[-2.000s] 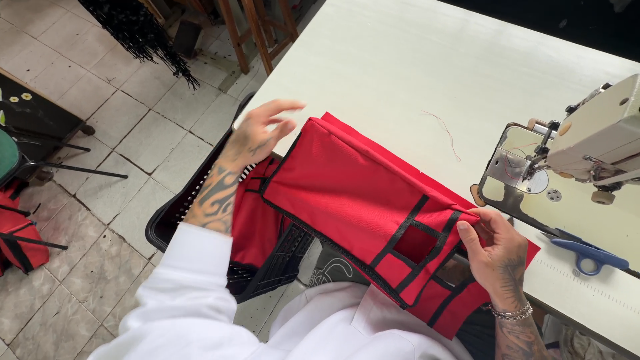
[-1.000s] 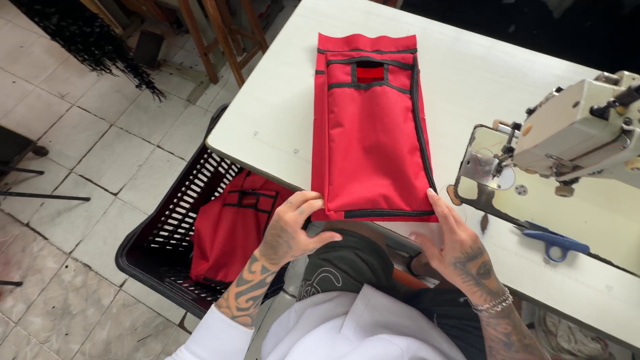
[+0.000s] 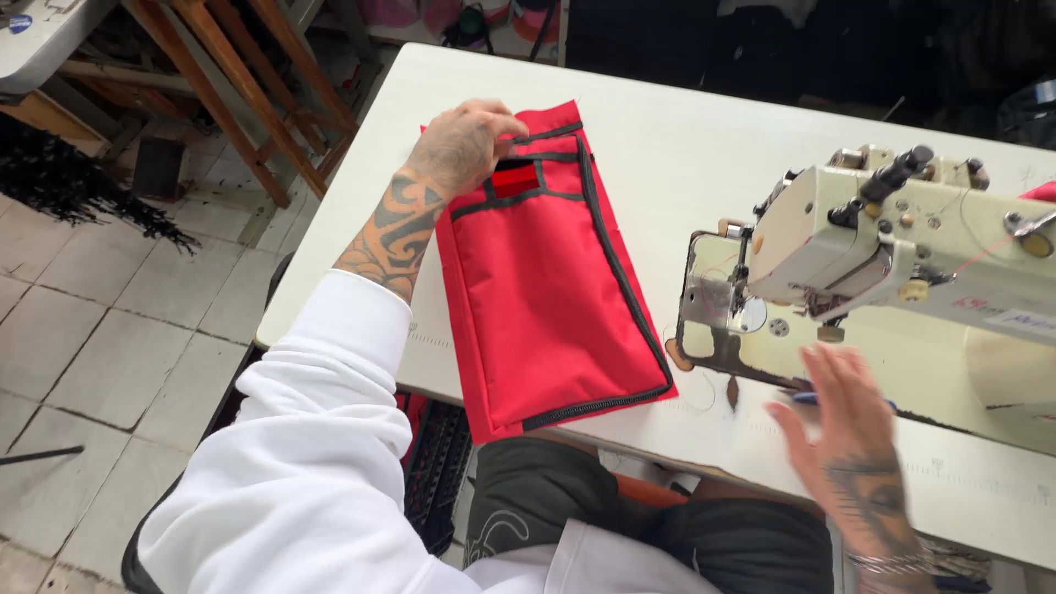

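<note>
A red fabric piece (image 3: 553, 297) with black zipper and black trim around a small opening lies on the white sewing table, its lower edge at the table's front edge. My left hand (image 3: 466, 148) is on its upper left part beside the opening; its fingertips are partly hidden, so a grip cannot be told. My right hand (image 3: 850, 429) is over the table's front right with fingers apart, above blue-handled snips (image 3: 808, 398), which it partly covers. It does not visibly hold them.
An industrial sewing machine (image 3: 899, 239) stands on the right of the white table (image 3: 652, 132). A black plastic basket (image 3: 437, 462) with red fabric sits below the left front edge. Wooden stool legs (image 3: 239, 91) stand at the upper left.
My left hand has moved from the red piece's near edge to its far end. My right hand has left the piece and moved right to the snips. The piece now lies tilted.
</note>
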